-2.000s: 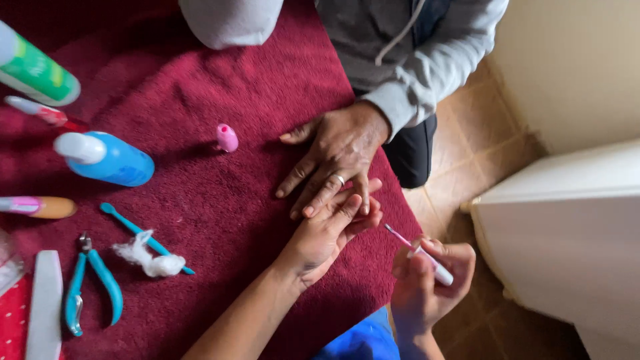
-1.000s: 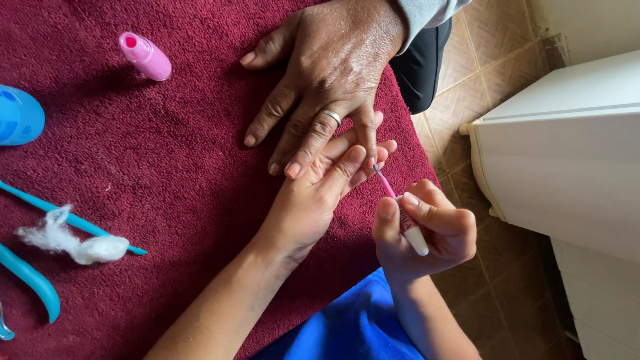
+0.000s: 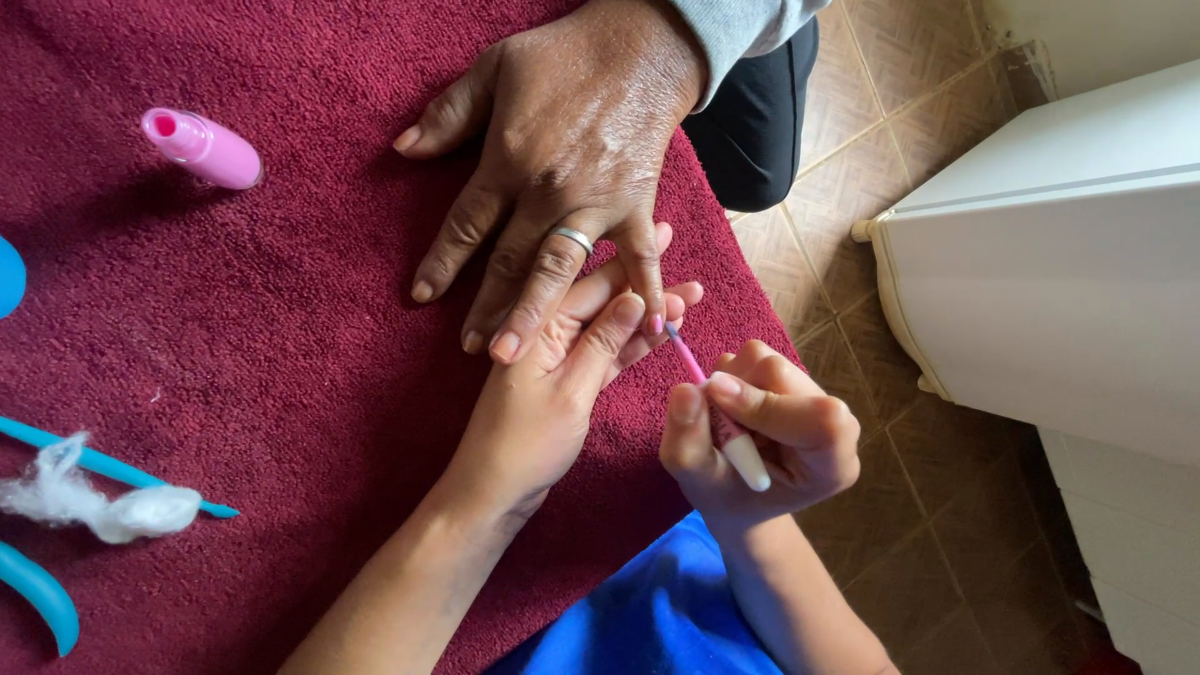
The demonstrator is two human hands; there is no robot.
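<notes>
My left hand (image 3: pixel 553 375) lies palm up under the fingers of another person's hand (image 3: pixel 581 141), which wears a silver ring (image 3: pixel 573 239). My thumb rests beside that person's little finger, whose nail carries pink polish. Between the thumb and fingers of my right hand (image 3: pixel 759 427) is a nail polish brush (image 3: pixel 738 445) with a white-tipped cap handle; its bristles are at the edge of the little fingernail. The uncapped pink nail polish bottle (image 3: pixel 208 150) stands on the dark red towel (image 3: pixel 309 394) at the upper left.
A wad of cotton (image 3: pixel 141 514) lies over a thin blue tool (image 3: pixel 103 464) at the lower left. Below it curves a teal handle (image 3: pixel 37 591), partly cut off. A blue object (image 3: pixel 7 277) shows at the left edge. White furniture (image 3: pixel 1050 253) stands on the tiled floor at the right.
My right hand has brought the brush to the other person's little fingernail. That nail now shows pink polish. The view has moved much closer to the hands.
</notes>
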